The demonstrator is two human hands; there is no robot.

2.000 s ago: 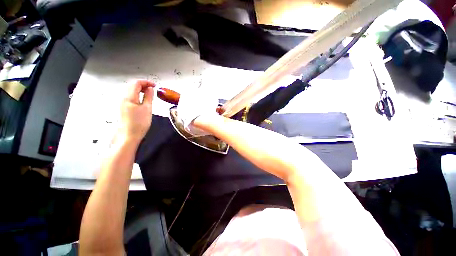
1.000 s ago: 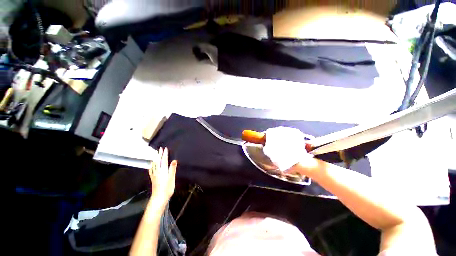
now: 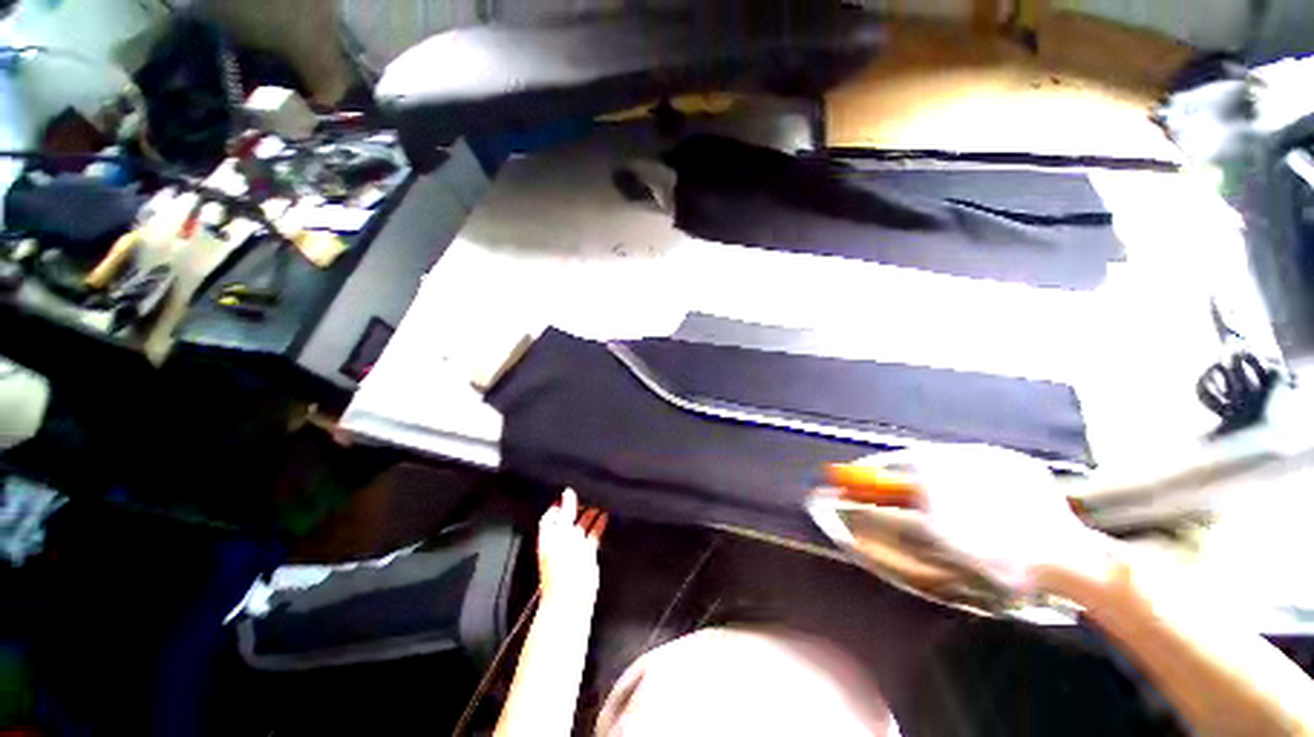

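A long dark garment piece [image 3: 677, 446] lies along the near edge of the white-covered table [image 3: 879, 331]. A narrow pale seam strip [image 3: 778, 421] curves along it. My right hand [image 3: 1009, 518], in a white wrap, is closed on the steam iron [image 3: 922, 554], whose orange handle end shows; hand and iron are blurred, at the right end of the cloth. My left hand [image 3: 572, 536] is bare, at the near edge of the cloth, fingertips by it; whether it pinches the cloth cannot be told.
Dark pieces [image 3: 1009, 216] lie at the table's far side. Black-handled scissors [image 3: 1236, 386] lie at the right. A small tan block [image 3: 504, 363] is partly covered at the cloth's left end. A padded rounded form [image 3: 605, 65] stands behind; a cluttered surface is at the left.
The iron has moved right along the near side of the cloth, uncovering more of the pale strip. The view has shifted left. My left hand stays near the cloth's near edge, a little further right along it.
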